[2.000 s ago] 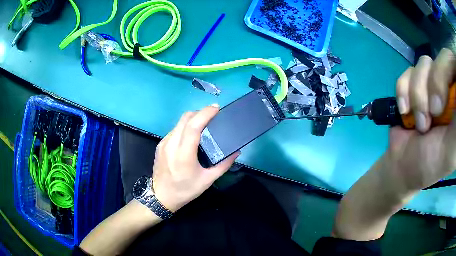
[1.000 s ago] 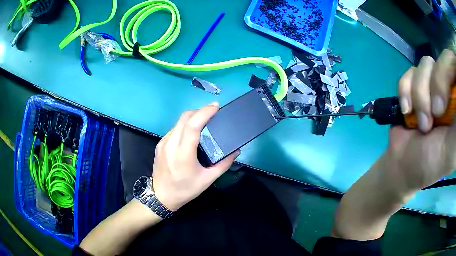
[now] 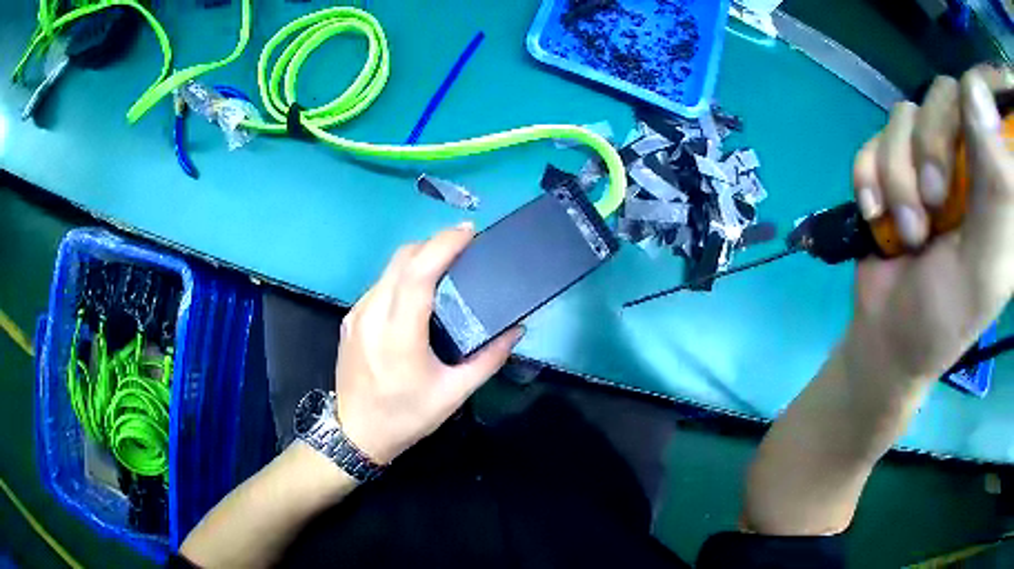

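Note:
My left hand (image 3: 406, 345) grips a black rectangular box (image 3: 517, 272) near the bench's front edge, fingers and thumb around its lower left end. A bright green flat cable (image 3: 478, 146) runs from the box's ribbed upper right end back to a coil held by a black tie. My right hand (image 3: 934, 178) is closed around an orange and black electric screwdriver (image 3: 845, 233). Its long thin bit (image 3: 712, 280) points left, and its tip is apart from the box, to the right of it.
A blue tray (image 3: 703, 98) of small black screws stands at the back. A pile of grey-black strips (image 3: 689, 189) lies behind the bit. A slim blue rod (image 3: 447, 87) lies on the bench mat. A blue crate (image 3: 184, 411) with green coils stands at the left.
The screwdriver's bit has come off the box's ribbed end and now tilts downward to the left. My right hand has risen slightly. The view has shifted a little.

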